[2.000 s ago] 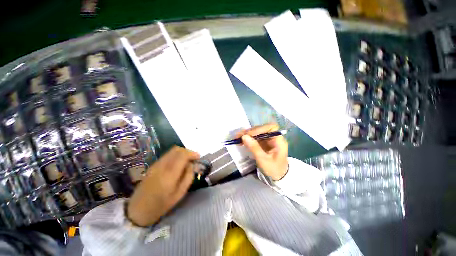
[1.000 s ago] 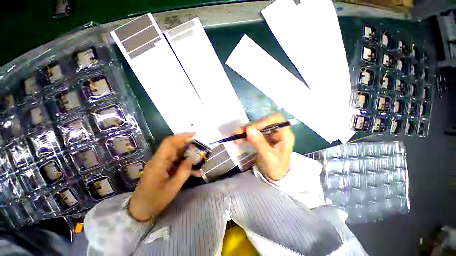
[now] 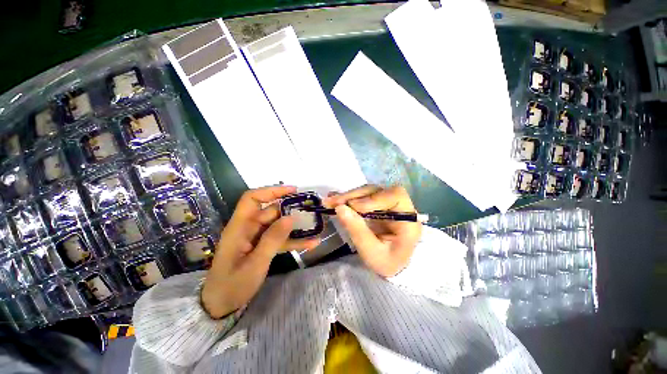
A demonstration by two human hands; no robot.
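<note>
My left hand (image 3: 252, 245) holds a small rounded-square device unit (image 3: 302, 216) with a black rim and pale inside, above the near end of the release liner sheets (image 3: 256, 117). My right hand (image 3: 380, 230) holds dark pen-like tweezers (image 3: 380, 215). The tweezers' tip reaches over the inside of the unit. Any adhesive piece at the tip is too small to tell. The liner sheets are white with grey-brown blocks at their far ends; my hands partly cover the near blocks.
The left blister tray (image 3: 110, 175) holds units in pockets. Spare white liner strips (image 3: 468, 124) lie fanned at the right. Beyond them is the right blister tray (image 3: 545, 135) with units. An empty clear tray (image 3: 534, 256) lies near right. A unit (image 3: 73, 16) sits on the green conveyor (image 3: 161, 14).
My left hand has turned the unit face up and moved slightly right. The tweezers' tip has moved from above the liner sheets to over the unit's inside.
</note>
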